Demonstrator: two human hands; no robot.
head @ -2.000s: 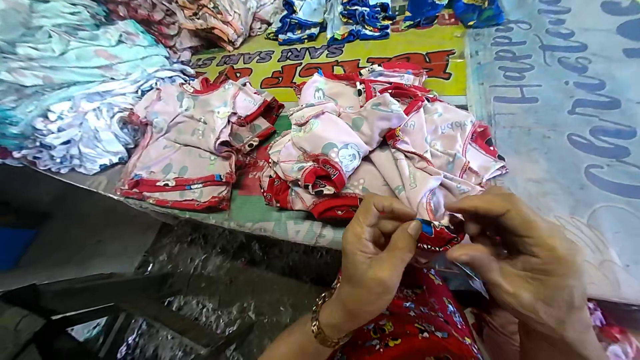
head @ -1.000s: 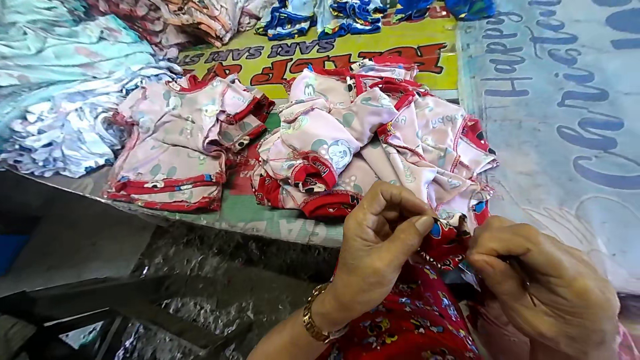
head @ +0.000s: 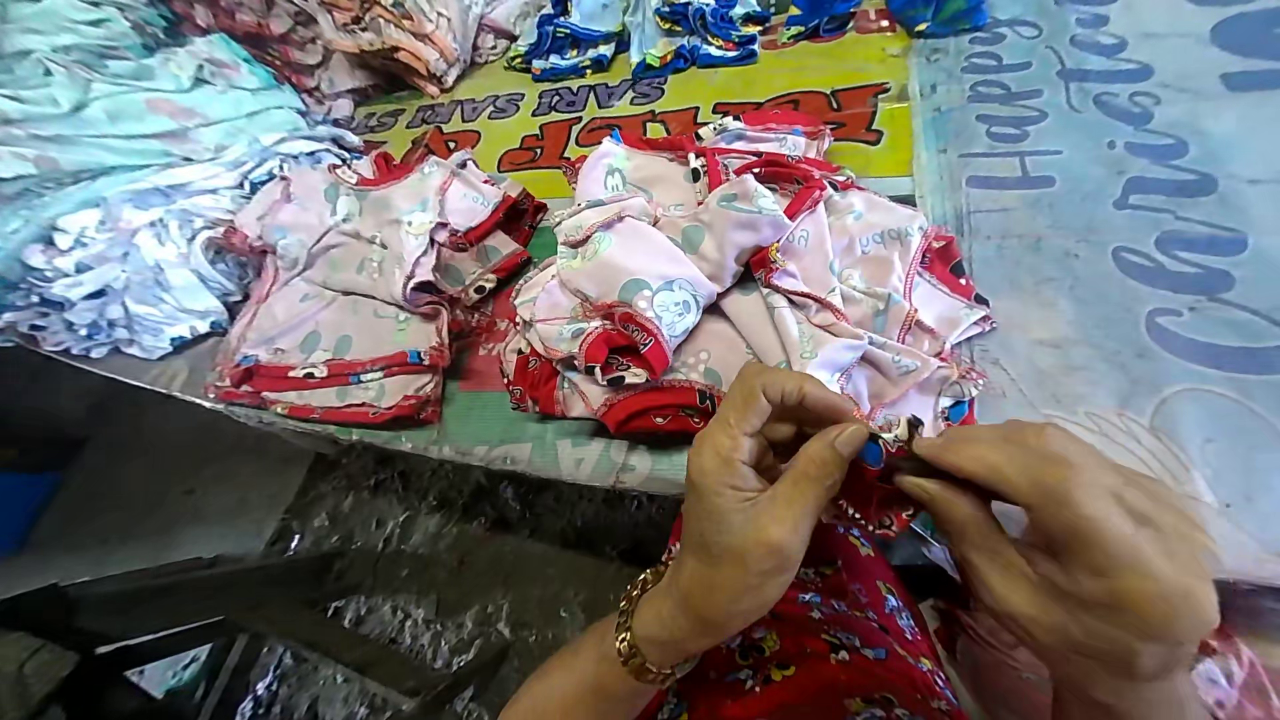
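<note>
My left hand, with a gold bracelet at the wrist, pinches the red printed trim of a garment between thumb and fingertips. Close beside it on the right, my right hand grips the same trim by thumb and forefinger. The garment's pale pink part seems to run up onto the table, though the hands hide where it joins. Behind my hands lies a loose heap of pink cartoon-print garments with red edging. To its left sits a flatter stack of similar pink garments. Whether anything small is between my fingertips cannot be told.
The table edge curves past in front of me, over a dark floor. Mint cloth and white-blue cloth pile up at the left. Blue printed garments lie at the back. Printed sheets cover the table. A red printed cloth is below my hands.
Both hands keep hold of the red trim, with small shifts of the fingers. The heap and the stack on the table look the same.
</note>
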